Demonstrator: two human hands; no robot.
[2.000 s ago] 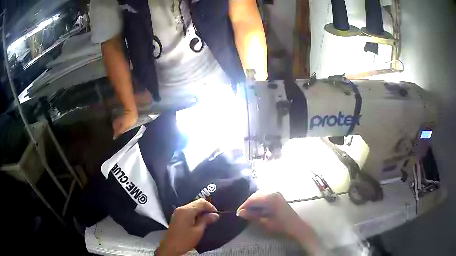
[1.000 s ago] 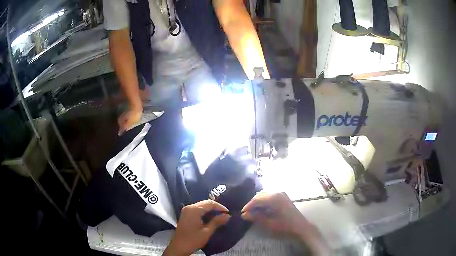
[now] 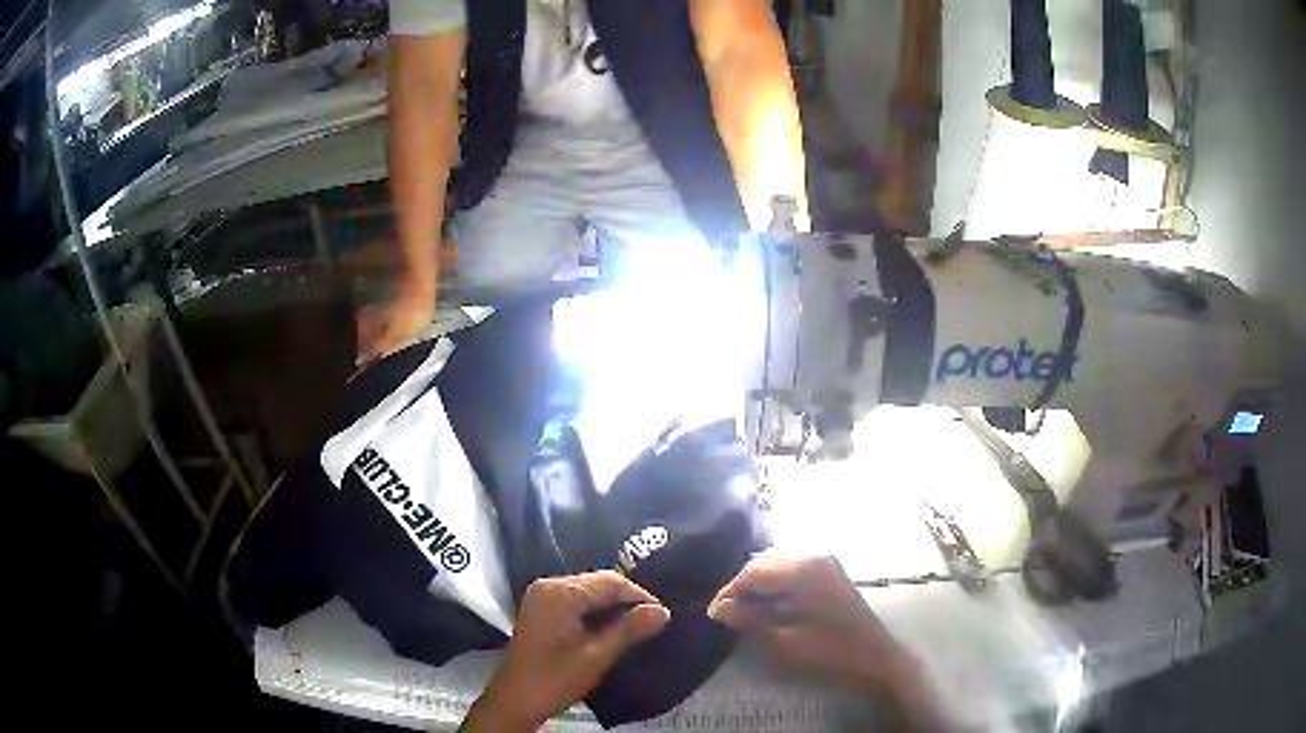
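The dark garment [image 3: 487,387] lies over the left of the table, with a white panel [image 3: 430,501] bearing black "@ME·CLUB" lettering. A small white print [image 3: 643,546] shows on its dark cloth near my hands. My left hand [image 3: 584,630] pinches the garment's dark edge between thumb and fingers. My right hand [image 3: 785,609] pinches the same edge a little to the right, with a short stretch of it between the hands. Both hands are in front of the sewing machine [image 3: 988,322]. The needle area is lost in bright glare.
A red slim tool [image 3: 951,541] and dark scissors [image 3: 1067,556] lie right of the needle on the white table [image 3: 888,630]. A person in a dark vest [image 3: 659,129] stands opposite, one hand at the garment's far left edge. Thread cones [image 3: 1031,65] stand behind the machine.
The view has shifted, so the scene sits further right. Both hands stay pinched on the garment's edge, close together. The garment lies much as before.
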